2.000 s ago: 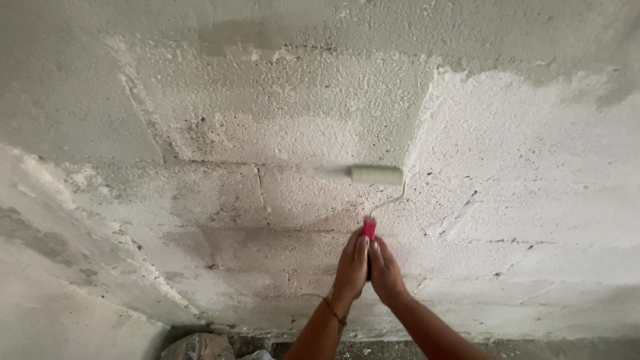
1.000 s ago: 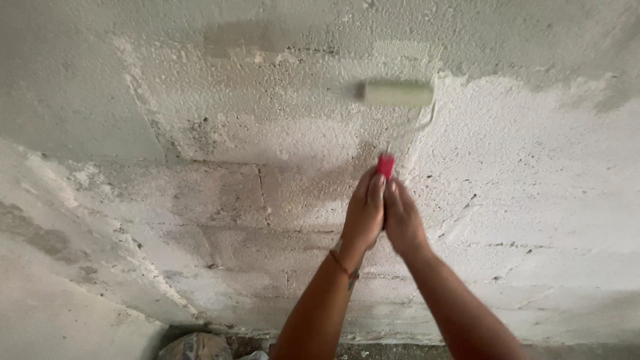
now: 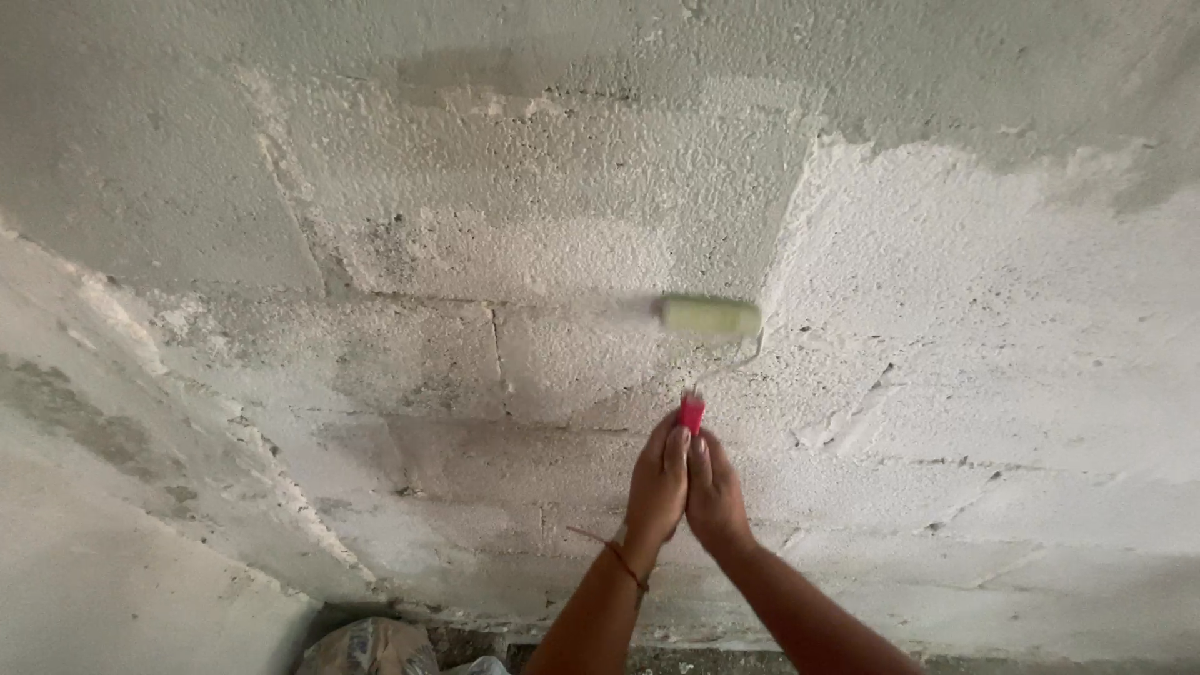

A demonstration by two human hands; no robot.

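Both of my hands are wrapped around the red handle of a paint roller [image 3: 711, 316]. My left hand [image 3: 658, 483] is on the left side of the handle [image 3: 692, 412], with a thin cord bracelet [image 3: 626, 564] at its wrist. Against it from the right presses my right hand [image 3: 717, 492]. The roller's pale green sleeve, slightly blurred, lies at or close to the rough block wall [image 3: 581, 366], beside the edge between a grey-green coated area and a whiter one. Its wire frame bends down from the sleeve's right end to the handle.
At the lower left, a plastic bag [image 3: 370, 647] with unclear contents stands at the foot of the wall. An adjoining wall [image 3: 112, 562] meets this one along a rough corner on the left. A strip of rough floor [image 3: 684, 659] shows at the bottom edge.
Two seconds ago the roller was low on the wall; one second ago it was higher, near the top of the coated patch. Now both hands have brought it back down.
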